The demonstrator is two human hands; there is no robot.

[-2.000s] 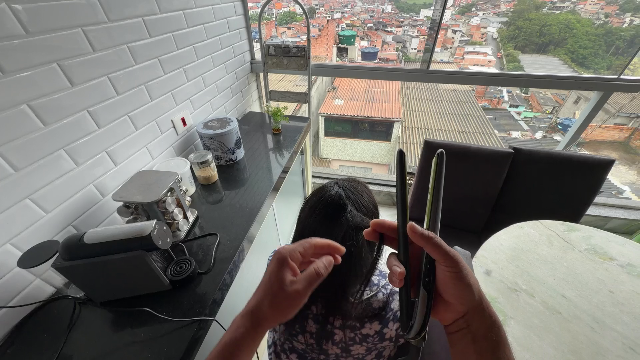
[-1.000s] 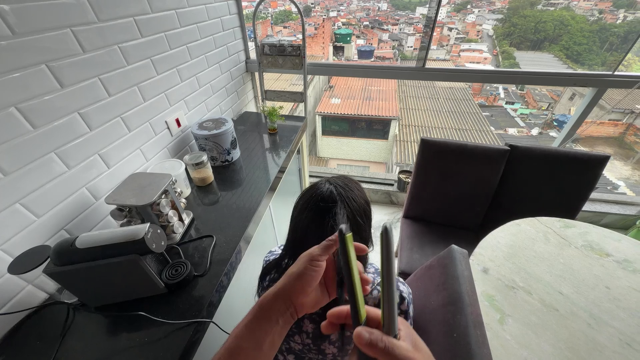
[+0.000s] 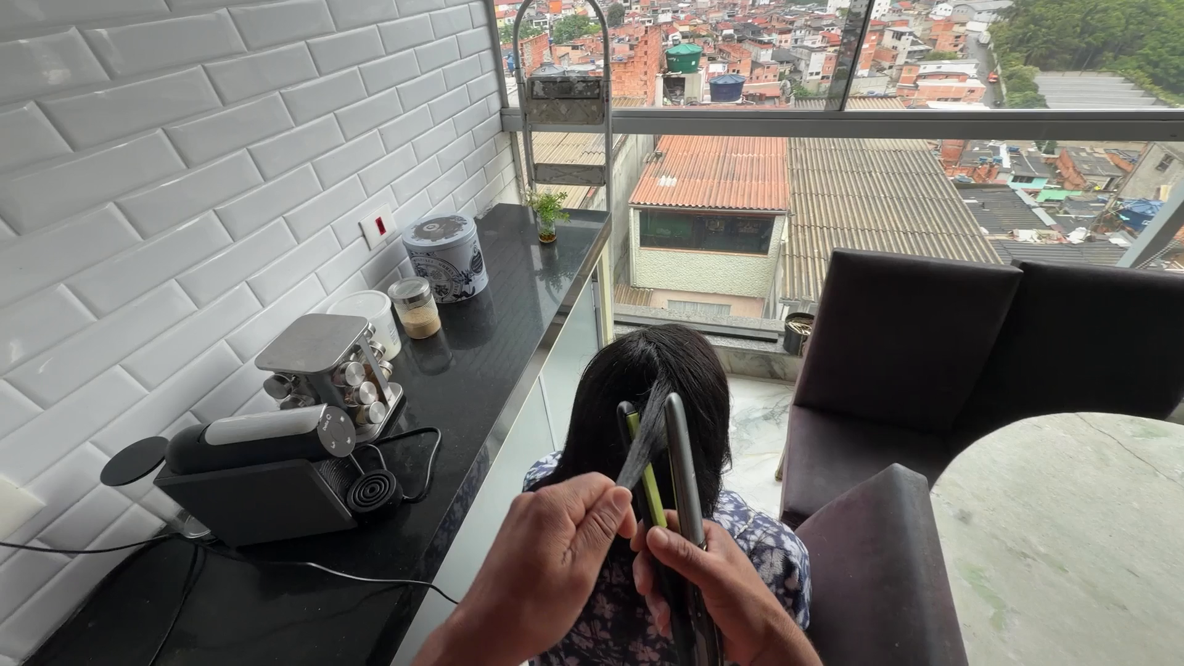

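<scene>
A person with long dark hair [image 3: 597, 407] and a floral top [image 3: 763, 546] is in front of me, back turned. My left hand [image 3: 555, 550] pinches a thin lock of hair [image 3: 647, 439] between thumb and fingers, drawn out from the back of the head. In my right hand [image 3: 708, 573] is a hair straightener [image 3: 685, 467], its two arms apart and pointing up. The lock lies between the arms, near the lime-green inner face of the left one. The straightener's lower end is partly hidden by my right hand.
On the black counter [image 3: 504, 347] at left stand a capsule coffee machine [image 3: 268, 462], a spice rack [image 3: 324, 361], a glass jar [image 3: 415, 308], a round tin [image 3: 447, 259] and a small plant [image 3: 548, 217]. Dark padded chairs [image 3: 902, 342] and a round marble table [image 3: 1064, 546] are at right.
The straightener stood upright, right of the head, two seconds ago; it is now against the back of the hair. My left hand, near the straightener one second ago, now pinches a lock.
</scene>
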